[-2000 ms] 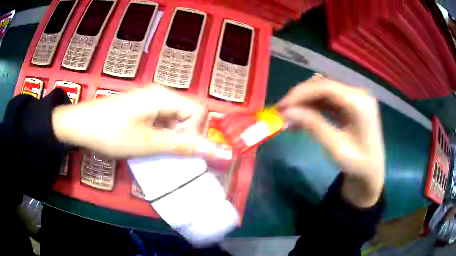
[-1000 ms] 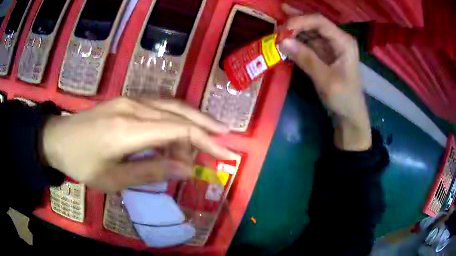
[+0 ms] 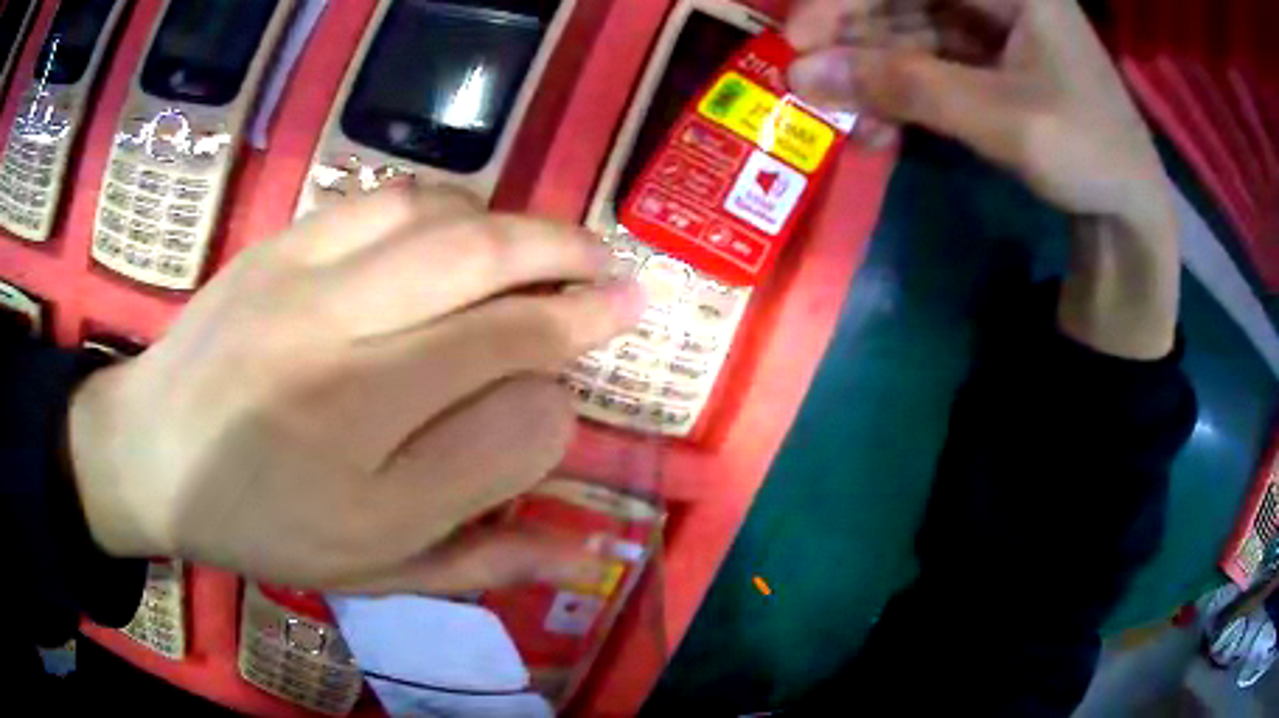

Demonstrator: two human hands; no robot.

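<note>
A red printed screen label [image 3: 729, 168] with a yellow band is held by its upper right corner in the fingers of my right hand [image 3: 954, 84]. It lies tilted over the dark display of the rightmost top-row phone [image 3: 652, 344]. My left hand [image 3: 351, 379] reaches in from the left, its index fingertip near the label's lower left edge. Below that hand, a clear and white label sheet [image 3: 435, 645] lies over the lower row; whether the hand grips it is hidden.
Other gold keypad phones sit in the red tray [image 3: 800, 407], bare-screened in the top row, such as one with a glossy display [image 3: 442, 84]. Stacked red trays [image 3: 1192, 154] stand at the upper right. A small orange scrap [image 3: 762, 585] lies on the green bench.
The view has moved closer to the tray. The label has come onto the rightmost phone's screen area and turned more upright. My left fingertips have moved up to the label's edge.
</note>
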